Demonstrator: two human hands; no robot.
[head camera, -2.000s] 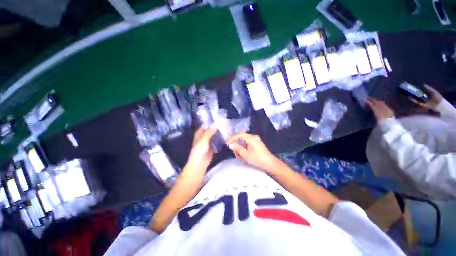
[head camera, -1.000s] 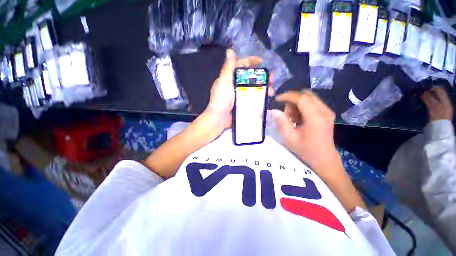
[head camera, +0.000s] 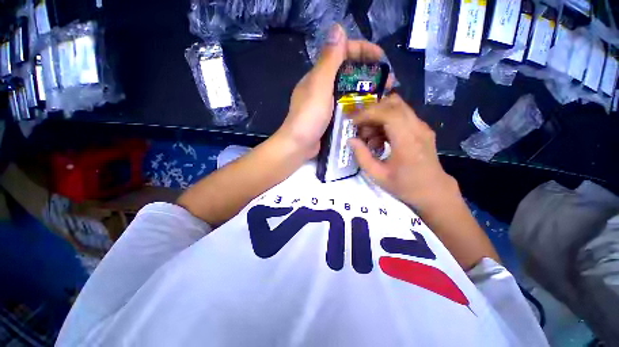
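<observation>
An open power bank is held in front of my shirt, slightly tilted. It shows a black case, a pale pouch cell, a yellow tape band and a green circuit board at the far end. My left hand holds the case from its left side and far end. My right hand is over the right side of the cell with fingers bent, near the yellow tape. Its fingertips are blurred, and I cannot tell if they grip anything.
A bagged white unit lies on the black bench. Bagged units are at the left. Open units and an empty bubble bag are at the right. A red stool is below. Another person's sleeve is at the right.
The power bank has tilted and moved slightly up in my left hand. My right hand has moved left, onto the cell. Earlier, my hands were among the clear bags on the bench.
</observation>
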